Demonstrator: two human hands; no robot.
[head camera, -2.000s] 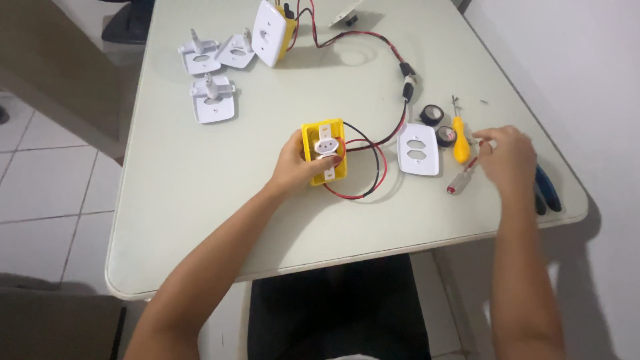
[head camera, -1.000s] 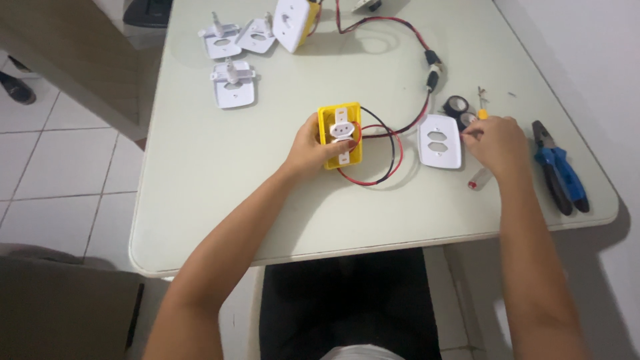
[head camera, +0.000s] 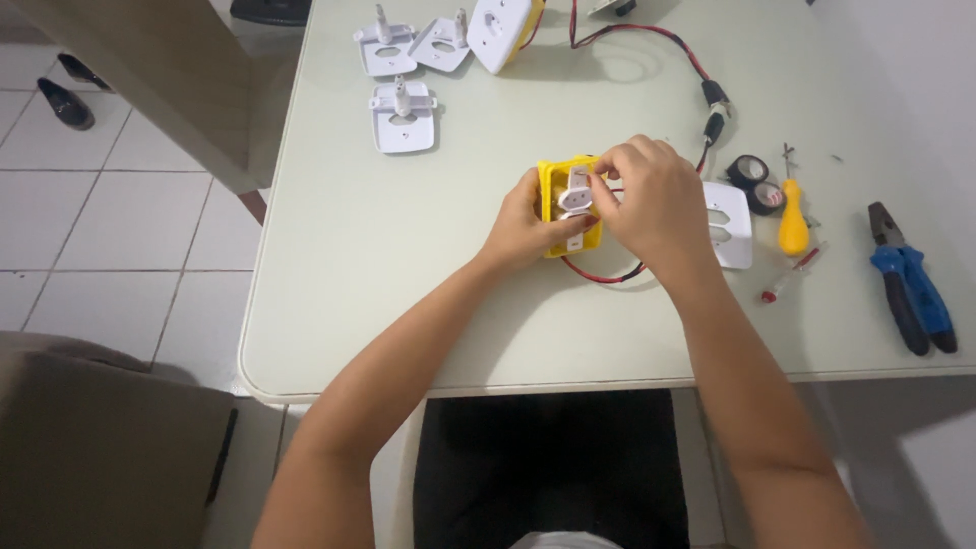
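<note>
My left hand (head camera: 526, 229) grips a yellow plastic electrical box (head camera: 546, 206) from its left side, thumb on the lower of the white socket modules (head camera: 577, 200) inside. At the box's upper right corner is my right hand (head camera: 648, 198), its thumb and index finger pinched together over the module's top end; a small thin item seems to lie between the fingertips, too small to name. Red and black wires (head camera: 602, 280) loop out below and right of the box. A white socket faceplate (head camera: 733, 225) lies right of my right hand, partly covered by it.
Right of the faceplate lie black tape rolls (head camera: 747, 171), a yellow-handled screwdriver (head camera: 793, 221), a clear screwdriver (head camera: 789, 276) and blue pliers (head camera: 911, 278). Several white faceplates (head camera: 404, 130) and another yellow box with a white cover (head camera: 499, 30) stand at the upper left. A cable with connectors (head camera: 715, 110) runs behind.
My right hand has moved left from beside the yellow screwdriver to the top of the yellow box. My left hand still holds the box.
</note>
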